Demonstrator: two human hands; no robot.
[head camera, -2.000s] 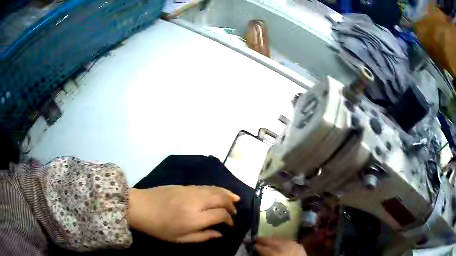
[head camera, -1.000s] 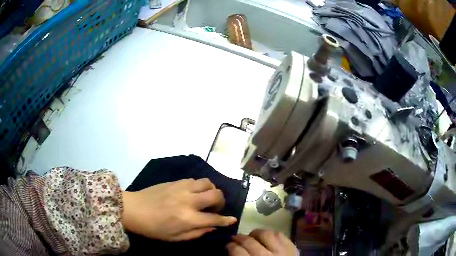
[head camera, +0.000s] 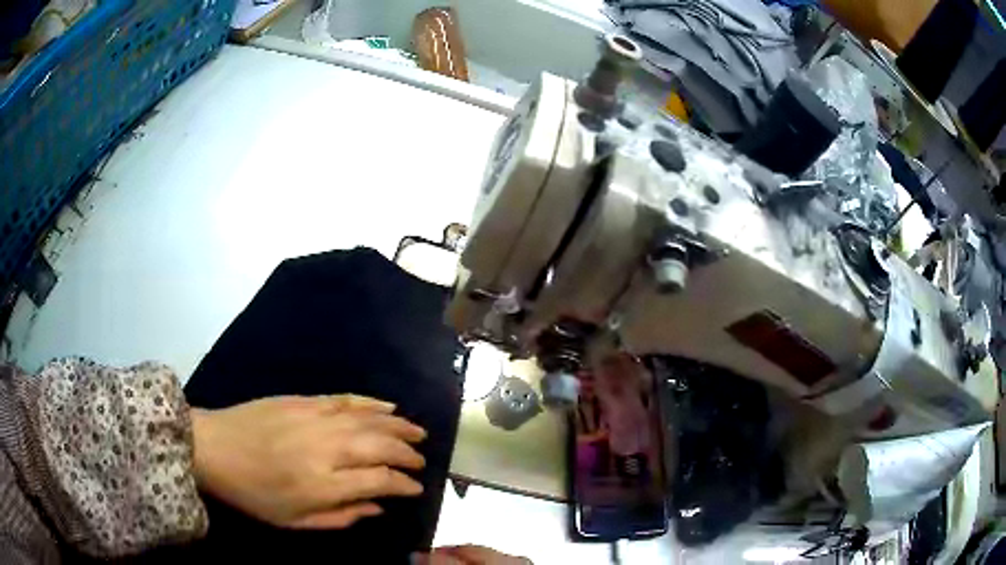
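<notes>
A black garment panel (head camera: 342, 331) lies flat on the white table, its right edge running under the head of the cream-white sewing machine (head camera: 629, 243). My left hand (head camera: 309, 461) lies flat on the panel, palm down, fingers slightly apart and pointing right. My right hand (head camera: 472, 555) is cut off by the bottom edge, at the panel's right edge; its grip is hidden. The presser foot area (head camera: 469, 344) is partly hidden by the machine head. A round metal fitting (head camera: 513, 404) sits on the bed right of the panel.
A blue perforated basket (head camera: 99, 105) stands upper left. A pale trough (head camera: 507, 39) with a brown object (head camera: 439, 42) runs behind the table. A lit smartphone (head camera: 620, 452) and a shiny black packet (head camera: 717, 452) lie under the machine arm. Grey cloth (head camera: 717, 66) is piled behind.
The view has shifted right, so the machine appears further left and the phone shows fully. More of the panel lies beyond my left hand, towards the back. My right hand has dropped lower, mostly out of view.
</notes>
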